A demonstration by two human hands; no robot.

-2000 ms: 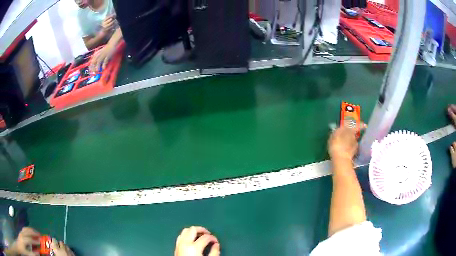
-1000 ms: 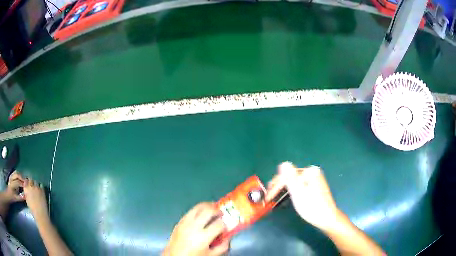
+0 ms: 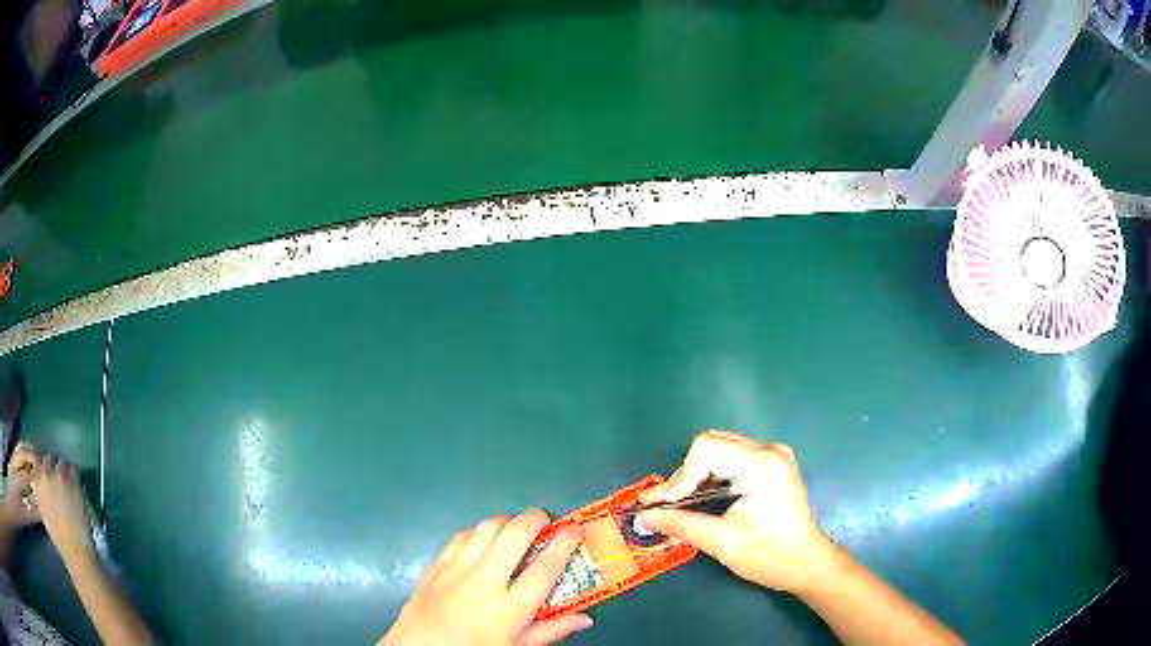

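Note:
An orange unit [image 3: 612, 562] lies tilted at the lower middle, with a green and white patterned area near its left end and a black round part [image 3: 646, 526] with a pale centre near its right end. My left hand [image 3: 486, 583] holds the unit's left end. My right hand [image 3: 747, 511] is closed on dark tweezers [image 3: 707, 499], whose tip points to the round part. My fingers partly hide the tip, so I cannot tell if it touches.
A pink-white fan [image 3: 1041, 259] stands at the right by a grey-white post [image 3: 997, 107]. A worn whitish rail [image 3: 543, 215] crosses behind my hands. Another person's hands [image 3: 44, 492] are at the left edge. A red tray [image 3: 158, 32] is at the upper left.
My right hand has come back from the far strip, where it reached an orange unit. The unit is now between my hands, lower and flatter than a second ago. The view has tipped downward.

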